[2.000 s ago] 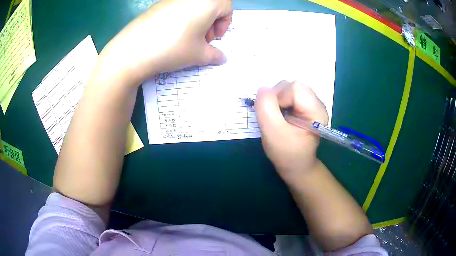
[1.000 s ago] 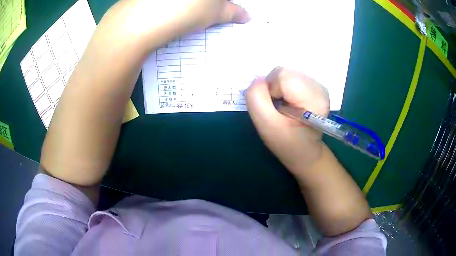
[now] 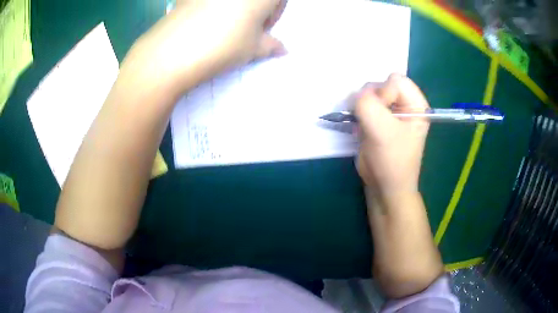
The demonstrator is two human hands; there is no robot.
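Note:
A large white record sheet lies on the green table, washed out, with faint table lines and handwriting at its lower left. My right hand holds a clear gel pen with a blue cap end. The pen lies nearly level in view, its dark tip pointing left over the sheet; contact with the paper cannot be told. My left hand rests on the upper left of the sheet, fingers curled and thumb out, partly cut off by the top edge. Whether it holds anything cannot be told.
A white boxed slip lies left, partly under my left forearm, with a yellow corner beyond. A yellow slip is at upper left. Green labels sit at the left edge and upper right. Ribbed clear trays stand right.
My right hand has moved right and the pen has swung from slanting down-right to nearly level, its tip now visible. The view has shifted, so the sheet sits lower. My left hand stays on the sheet.

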